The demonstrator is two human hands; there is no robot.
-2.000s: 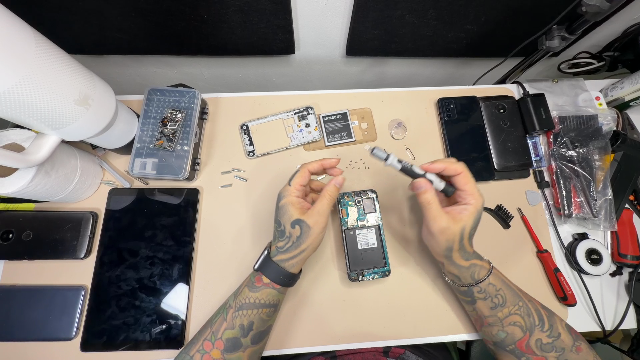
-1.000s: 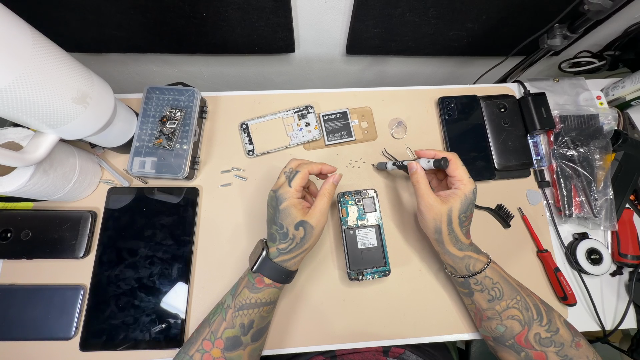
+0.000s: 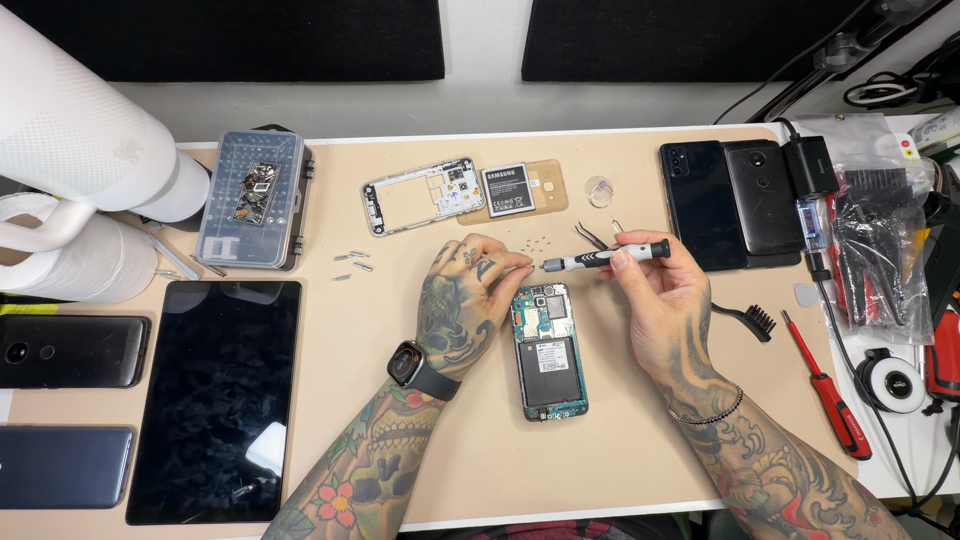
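My right hand [image 3: 664, 296] holds a grey and black precision screwdriver [image 3: 604, 256] level, its tip pointing left, with black tweezers [image 3: 590, 236] just behind it. The thumb and forefinger of my left hand [image 3: 469, 300] pinch at the screwdriver's tip; whatever tiny part is between them is too small to tell. Below the tip lies an opened smartphone [image 3: 551, 352], circuit board and battery bay facing up. Tiny screws [image 3: 535, 244] are scattered just above the fingertips. Farther back are a phone mid-frame [image 3: 424, 196], a battery [image 3: 508, 189] and a tan back cover [image 3: 553, 187].
Screwdriver bits [image 3: 352, 262] and a clear-lidded parts box [image 3: 251, 199] lie left, near a tablet [image 3: 217, 397] and two phones. Two more phones [image 3: 705, 202], a black brush [image 3: 754, 322], a red screwdriver [image 3: 832, 405] and cables are on the right. A clear disc [image 3: 599, 191] sits at the back.
The screwdriver was tilted two seconds ago; it now lies level, its tip at my left fingertips. My left hand has moved up and right from the phone's side to meet it.
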